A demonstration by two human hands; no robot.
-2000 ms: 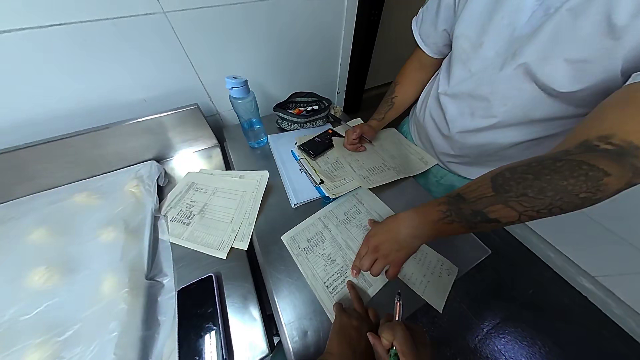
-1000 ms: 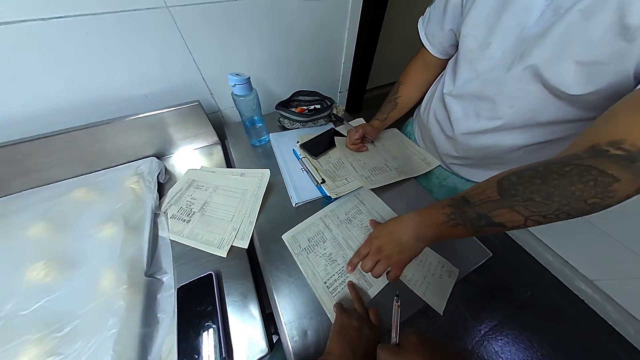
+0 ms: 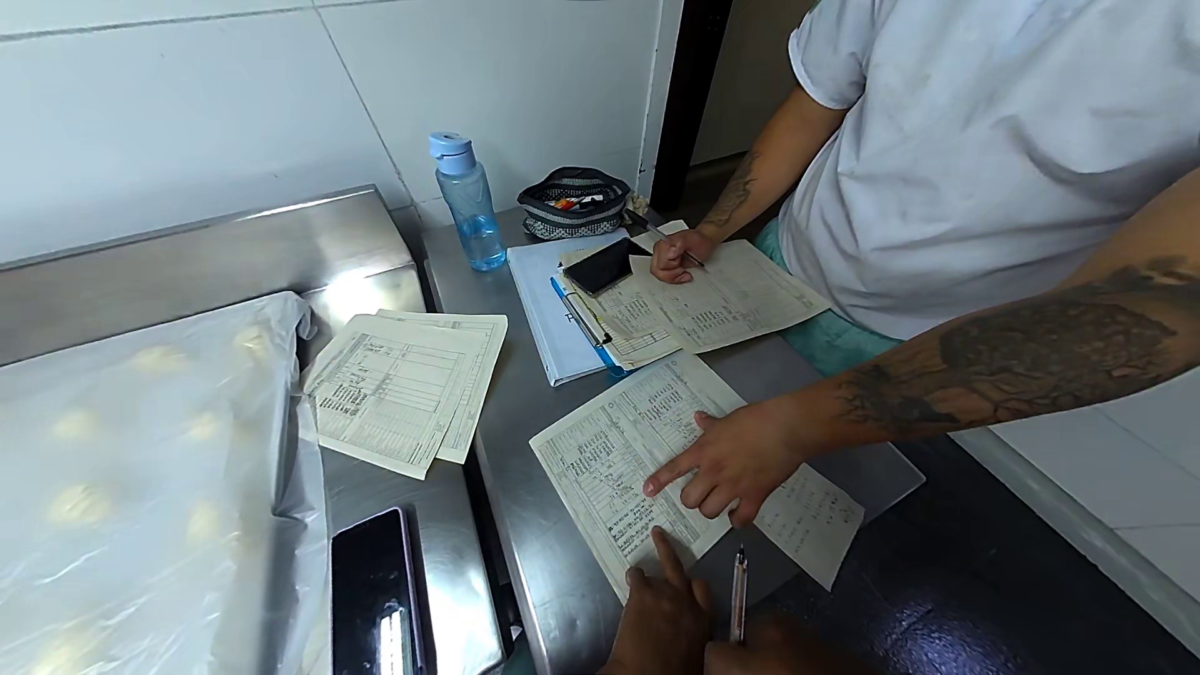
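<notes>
My left hand (image 3: 661, 614) rests at the lower edge of a form sheet with handwriting (image 3: 600, 469), its index finger extended onto the paper. Beside it, my right hand (image 3: 773, 647) grips a clear ballpoint pen (image 3: 739, 595) held upright; the hand is partly cut off by the frame's bottom. A co-worker's hand (image 3: 741, 459) points at the same sheet from the right. The co-worker's other hand (image 3: 680, 255) holds a pen over another written sheet (image 3: 750, 295). A smaller handwritten paper (image 3: 811, 520) lies partly beneath the co-worker's pointing hand.
A blue water bottle (image 3: 469, 206), a zipped pouch (image 3: 574, 202), a clipboard (image 3: 586, 323) and a dark phone (image 3: 600, 267) stand or lie toward the back. At left are loose forms (image 3: 394, 389), another phone (image 3: 375, 595) and a plastic-covered tray (image 3: 141, 469) with pale dough pieces.
The co-worker's pointing hand has shifted slightly over the sheet. My right hand sits lower in view than two seconds ago, with the pen more upright.
</notes>
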